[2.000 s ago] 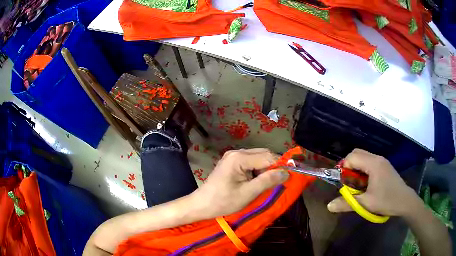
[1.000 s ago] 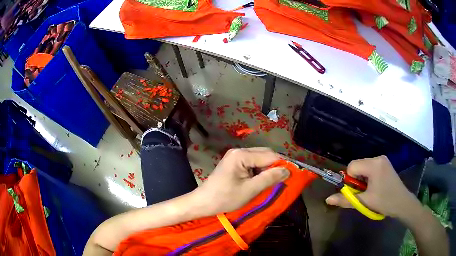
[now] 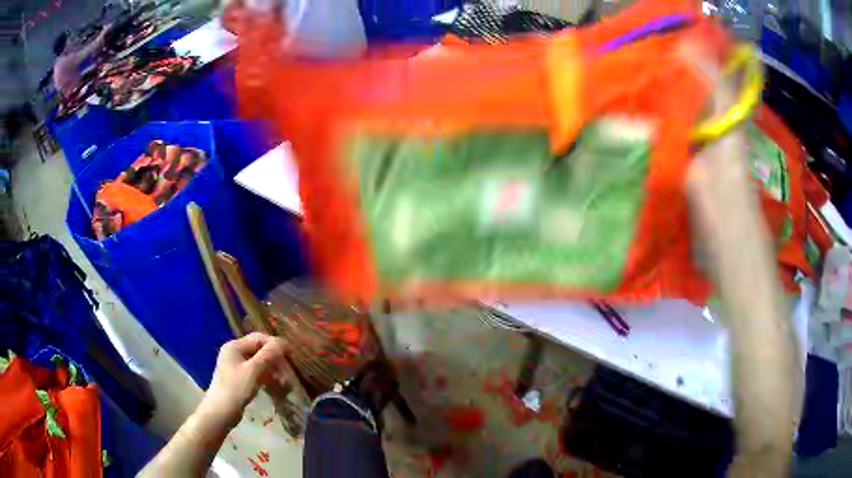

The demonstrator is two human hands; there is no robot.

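Observation:
The orange bag [image 3: 327,224] is raised high across the upper middle and right of the view, blurred, with its green patterned panel [image 3: 448,219] facing me. A yellow-orange strap and a purple strip show at its top. My right hand [image 3: 712,89] is blurred at the bag's upper right corner and grips it. The yellow scissors handle [image 3: 743,103] shows at that hand, and the blades are hidden. My left hand [image 3: 248,366] is off the bag, low on the left before the chair, with fingers curled together and nothing visible in them.
The wooden chair [image 3: 304,322] bears orange scraps. A blue bin [image 3: 149,280] with patterned goods stands on the left, and orange bags [image 3: 70,425] lie at the lower left. The white table [image 3: 645,350] is partly hidden behind the raised bag, with dark red snips [image 3: 612,317] on it.
The bag has gone from over my lap up to the table side, turned to show its green panel. My left hand has let go and moved left. My right hand has risen. The view has shifted.

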